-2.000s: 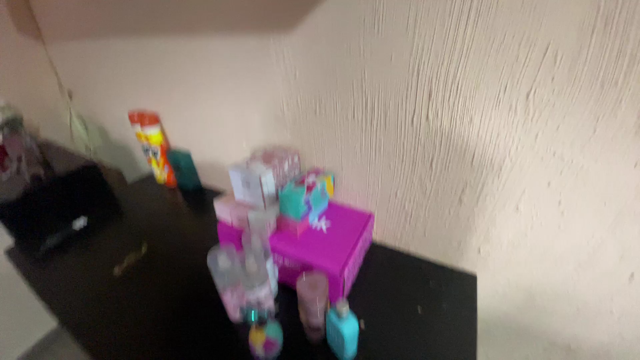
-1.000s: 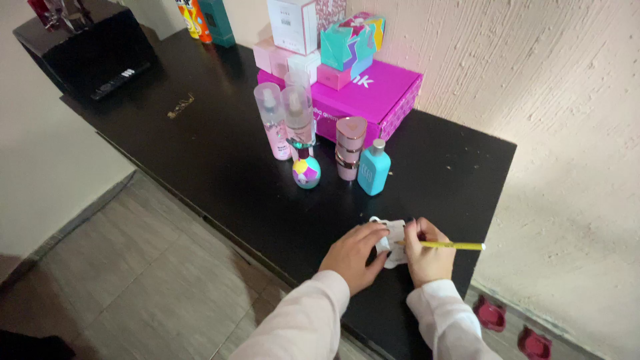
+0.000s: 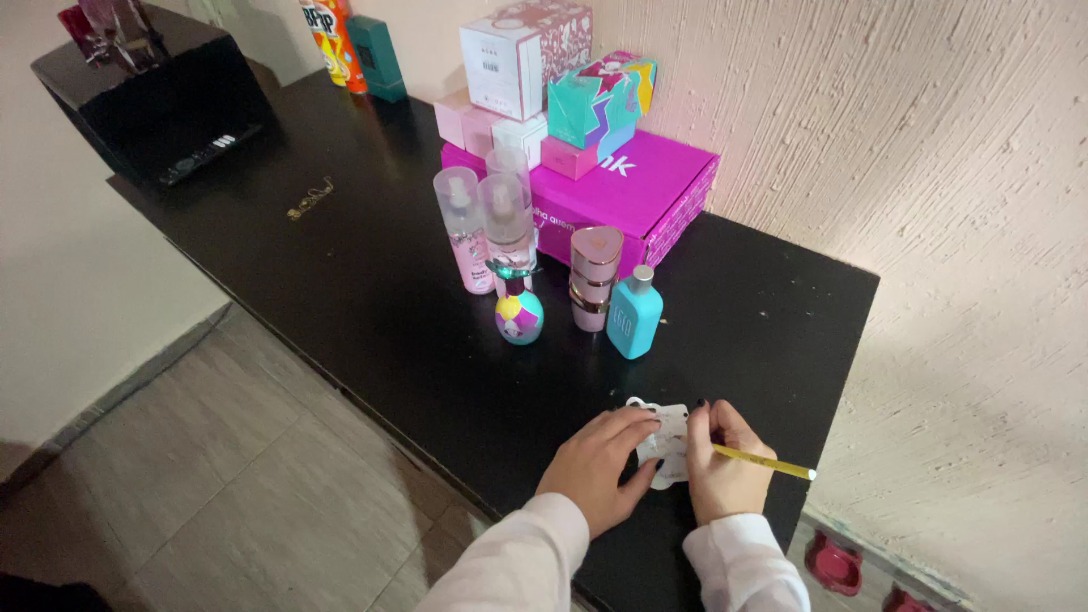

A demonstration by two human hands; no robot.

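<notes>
Near the front right end of the black tabletop lies a small white scalloped paper (image 3: 667,450) with faint marks on it. My left hand (image 3: 603,463) rests on its left side, fingers spread and pressing the paper down. My right hand (image 3: 729,463) grips a yellow pencil (image 3: 769,462) at the paper's right edge; the fingers hide the pencil's tip. Beyond the hands stand a turquoise bottle (image 3: 636,316) with a silver cap, a pink bottle (image 3: 594,276) with metallic bands, a round multicoloured bottle (image 3: 519,316) and several clear-capped spray bottles (image 3: 466,234).
A magenta cardboard box (image 3: 680,204) against the wall bears several small cartons (image 3: 503,72). Farther left are a gold-coloured ornament (image 3: 310,198), a black appliance (image 3: 161,93), a dark green box (image 3: 376,58) and an orange container (image 3: 334,47). Red bowls (image 3: 833,563) sit on the floor at right.
The view has moved down and closer since the oldest frame, where no hands show. Between one second ago and now, both hands stay at the white paper with the pencil in my right hand.
</notes>
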